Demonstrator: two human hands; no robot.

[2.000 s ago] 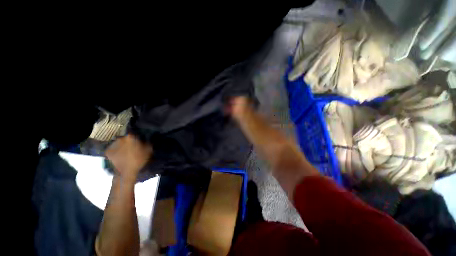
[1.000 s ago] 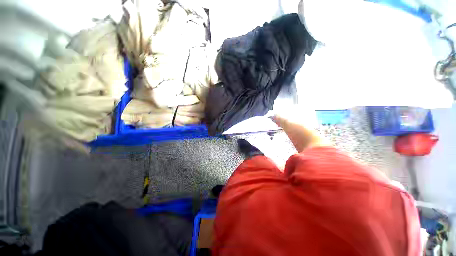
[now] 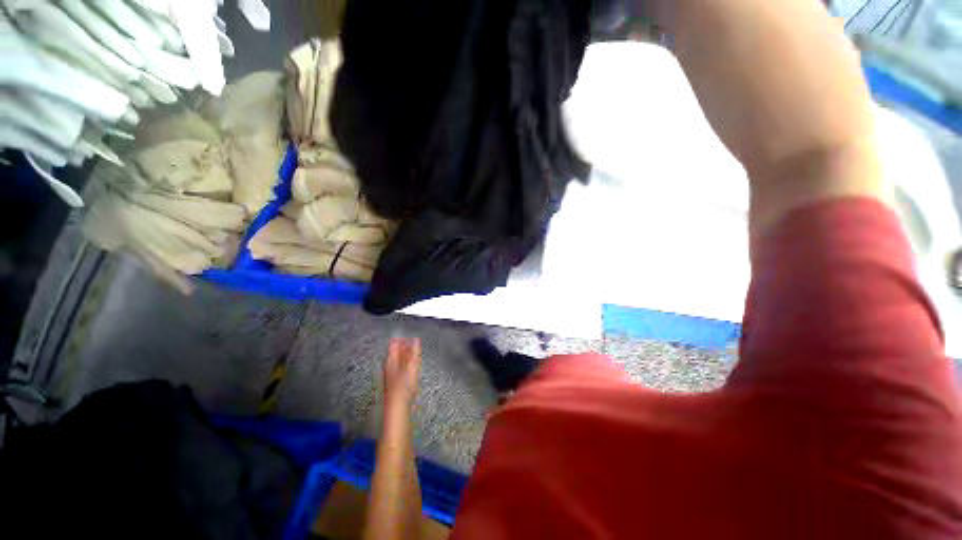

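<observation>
A bulky dark garment (image 3: 464, 137) hangs in folds at the upper middle, over the left end of a white-covered board (image 3: 654, 200). The garment is cut off by the top edge. My left hand (image 3: 401, 364) is small and blurred, low over the floor, below the garment and apart from it. Nothing shows in it, but its fingers are unclear. My right forearm in a red sleeve reaches up over the white board, and the hand is past the top edge. What it touches is hidden.
Blue crates (image 3: 285, 285) with beige cloth bundles (image 3: 322, 227) stand at left. Pale pieces (image 3: 95, 74) hang at upper left. A dark cloth pile (image 3: 137, 464) lies at lower left, beside a blue crate holding cardboard (image 3: 353, 512). Speckled floor (image 3: 454, 411) lies between.
The view has shifted. The dark garment looks larger and closer. My left hand now shows low over the floor, and my right arm now reaches across the white board to the top edge.
</observation>
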